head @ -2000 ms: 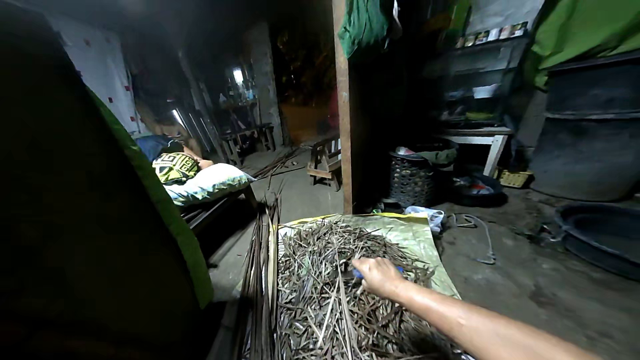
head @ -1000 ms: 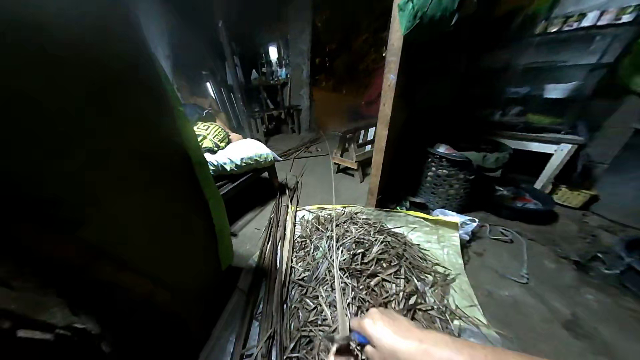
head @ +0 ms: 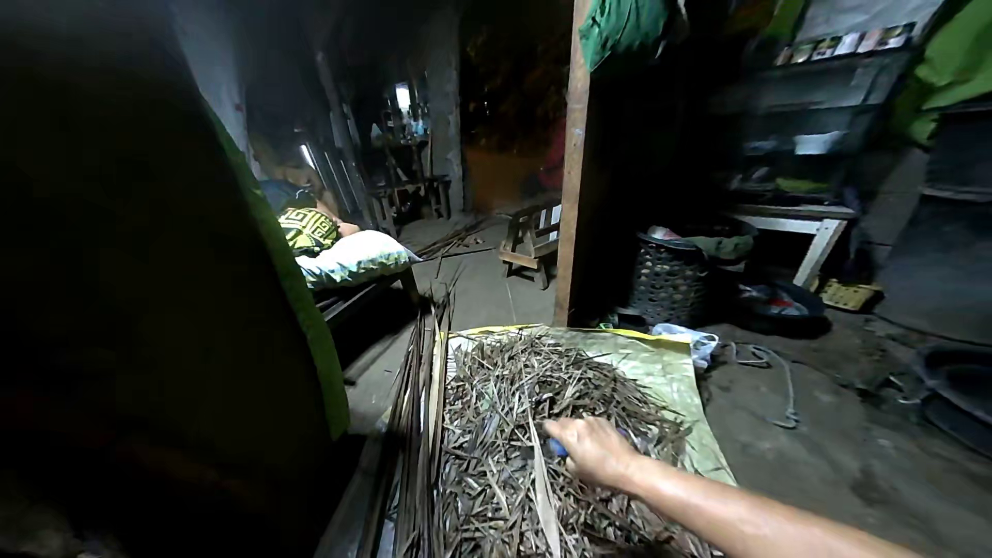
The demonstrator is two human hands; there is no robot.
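Observation:
My right hand [head: 595, 451] is closed around a blue handle [head: 556, 447], above a heap of dry leaf strips [head: 496, 496]. What the handle belongs to is not clear; a dark part seems to lie left of the fist. Beside it a long pale leaf strip [head: 542, 496] runs down toward the bottom of the view. The heap lies on a pale sheet with a yellow edge [head: 666, 364]. Long dry stalks [head: 415, 434] lie in a bundle along the heap's left side. My left hand is not in view.
A wooden post [head: 573, 170] stands beyond the sheet, a small wooden chair [head: 533, 242] behind it. A person lies at the left near a patterned pillow [head: 360, 260]. At right are a woven basket [head: 668, 279], a rope [head: 789, 387], and a black basin [head: 957, 387].
Since one second ago my right hand has moved from the bottom edge of the view out over the heap, the blue handle still in it. The view has shifted.

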